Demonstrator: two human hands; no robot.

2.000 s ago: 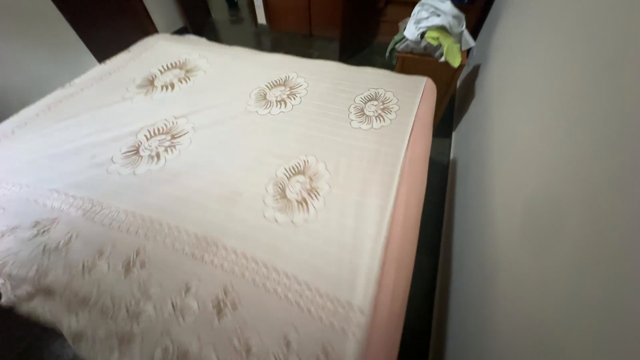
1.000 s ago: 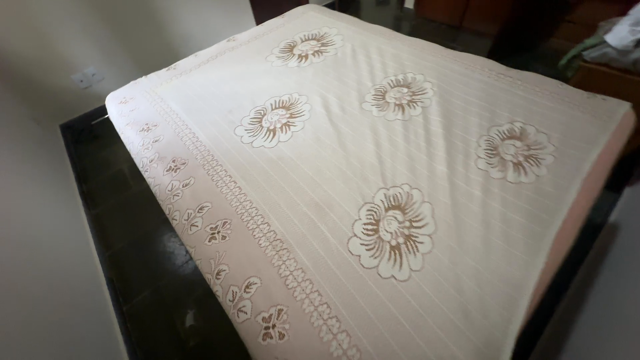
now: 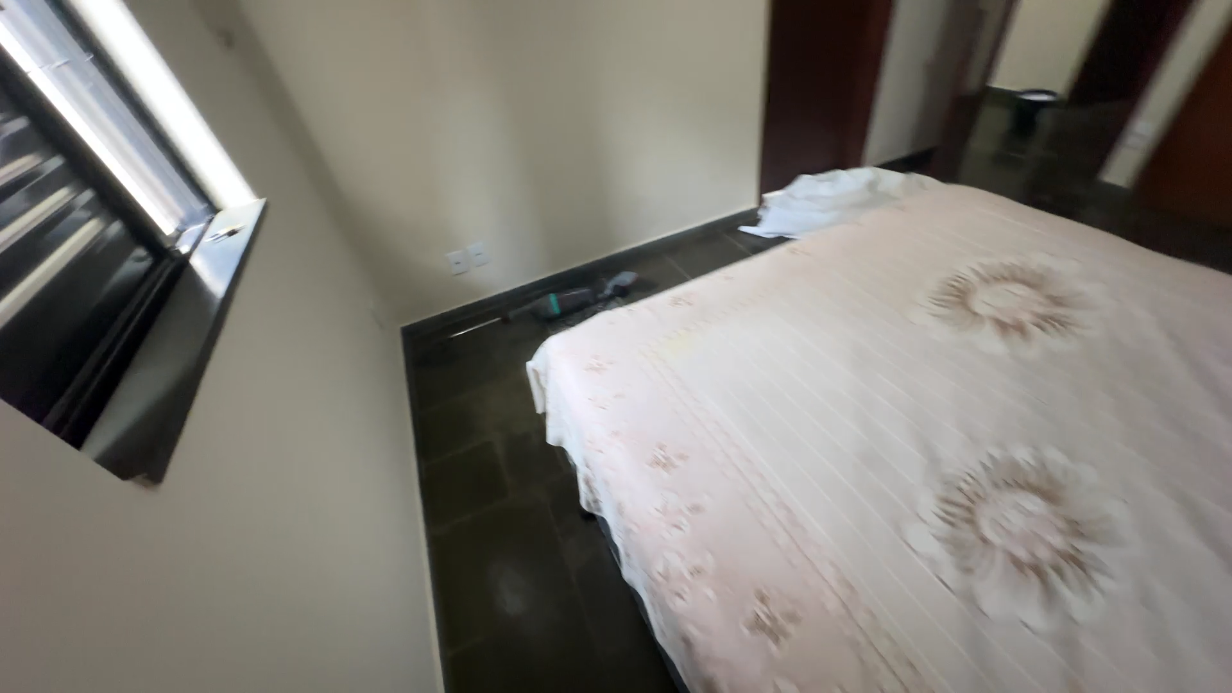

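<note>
Neither my left hand nor my right hand is in view, so what they hold or touch is hidden. A pale pink and cream bedspread [image 3: 828, 385] with large brown and white flowers lies over the bed on the right side of the view. Its scalloped white edge hangs down at the near left side of the bed. At the bed's far corner, white fabric [image 3: 828, 197] lies bunched and drapes over the edge. The picture is blurred in places.
A dark tiled floor [image 3: 481, 481] runs between the bed and the left wall. Several dark items [image 3: 568, 300] lie on it near the far corner. The window sill [image 3: 207, 308] juts out at left. Wall outlets [image 3: 468, 258] and a dark bin [image 3: 1035, 108] stand farther off.
The view has swung left, bringing the window into sight. White fabric now shows bunched at the bed's far corner, and the white scalloped edge hangs at the near left side.
</note>
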